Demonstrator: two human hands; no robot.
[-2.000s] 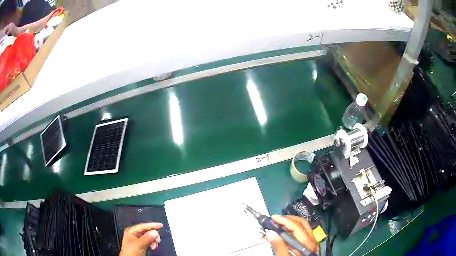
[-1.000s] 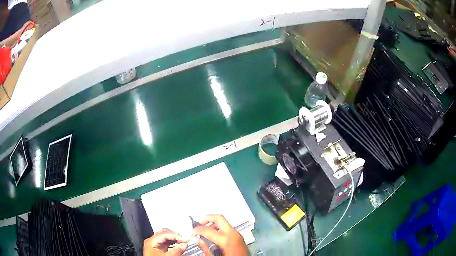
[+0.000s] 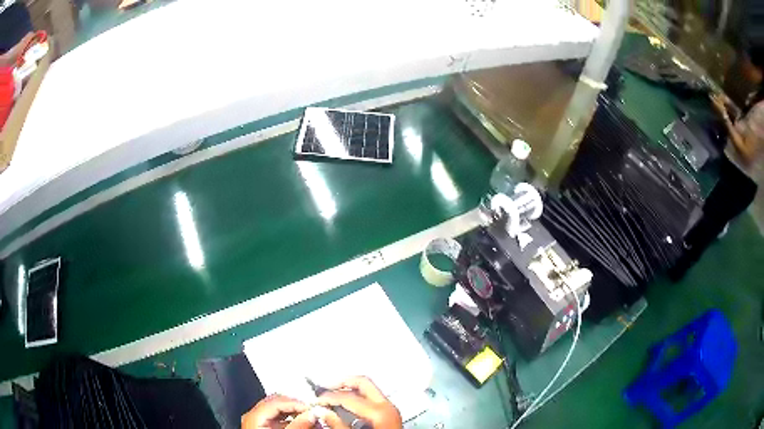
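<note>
My right hand (image 3: pixel 364 404) is shut on the dark soldering iron (image 3: pixel 313 386), whose body is mostly hidden by my fingers. My left hand (image 3: pixel 278 410) touches it at the bottom edge, fingertips together; what lies between the fingertips is too small to tell. Both hands are over the near part of the white pad (image 3: pixel 352 335). The solder feeder (image 3: pixel 528 289) stands right of the pad, with a silver wire reel (image 3: pixel 521 206) on top. A pale feed tube (image 3: pixel 563 374) curves down from it.
The iron stand with yellow sponge (image 3: pixel 483 365) sits between pad and feeder. A tape roll (image 3: pixel 439 261) and bottle (image 3: pixel 509 167) are near the feeder. Panels (image 3: pixel 348 136) lie on the green conveyor (image 3: pixel 251 243). Black stacks flank the bench. A blue stool (image 3: pixel 687 369) and a person (image 3: pixel 730 188) are right.
My hands have come together over the pad's near part. The view has shifted right. A panel now shows at the conveyor's far side, and a person has come into view at right.
</note>
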